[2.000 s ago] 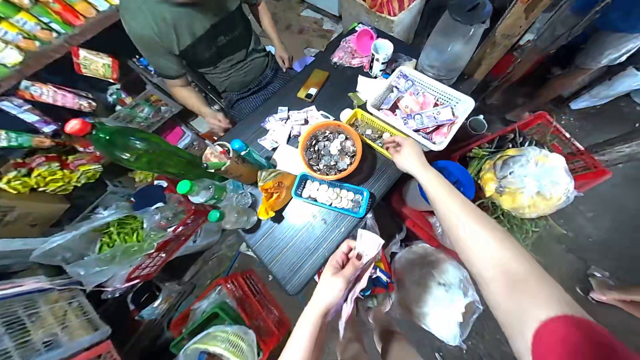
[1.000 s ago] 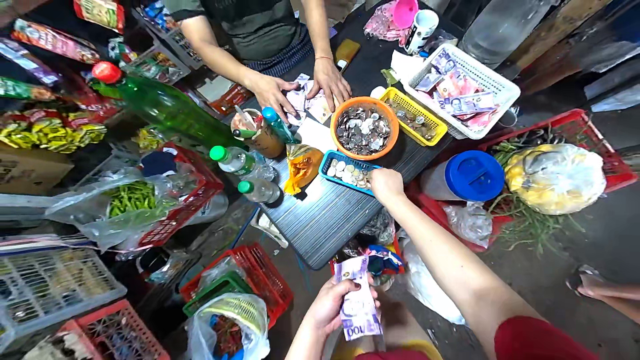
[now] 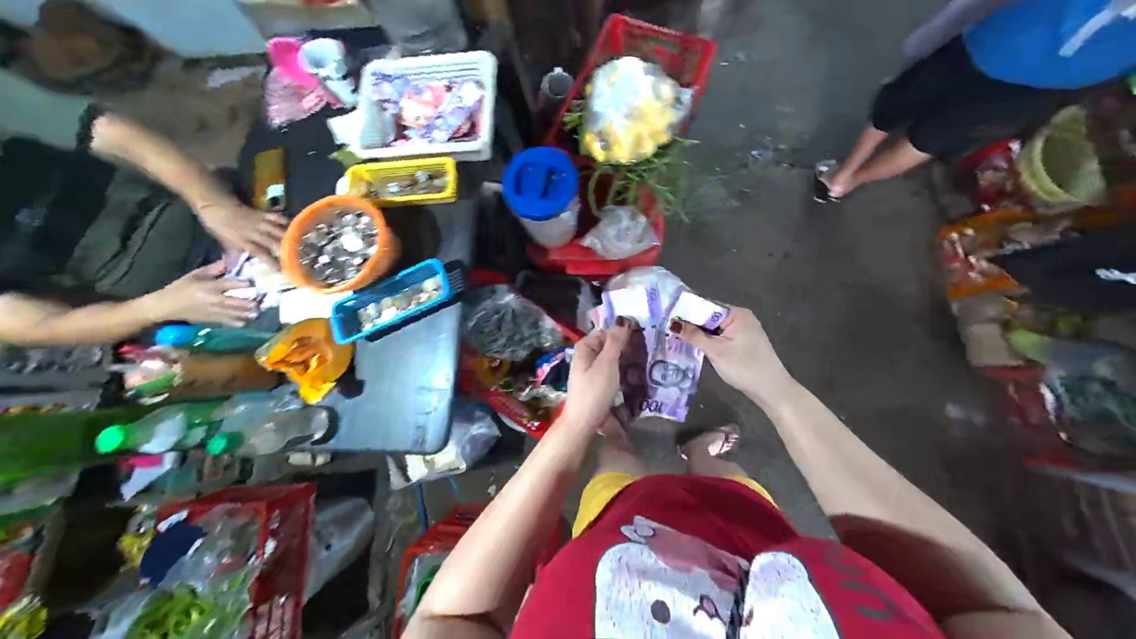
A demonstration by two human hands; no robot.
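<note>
Purple banknotes (image 3: 670, 373) are spread between my two hands, low in front of my body. My left hand (image 3: 599, 368) grips them at the left, thumb on top. My right hand (image 3: 732, 351) pinches a note at the right. On the table to the left stand an orange bowl of coins (image 3: 382, 253), a blue basket of coins (image 3: 395, 315), a yellow basket of coins (image 3: 451, 182) and a white basket of banknotes (image 3: 486, 106). Another person's hands (image 3: 209, 293) rest on banknotes beside the orange bowl.
A blue-lidded container (image 3: 540, 184) and a red crate (image 3: 697, 53) with a filled plastic bag (image 3: 630, 111) stand right of the table. Plastic bottles (image 3: 160, 430) lie in view at the left. A passer-by (image 3: 941, 98) is at the upper right, near more baskets (image 3: 1061, 160).
My right hand has moved from the blue coin basket to the banknotes in my left hand. Both hands now hold notes. The view has swung to the right.
</note>
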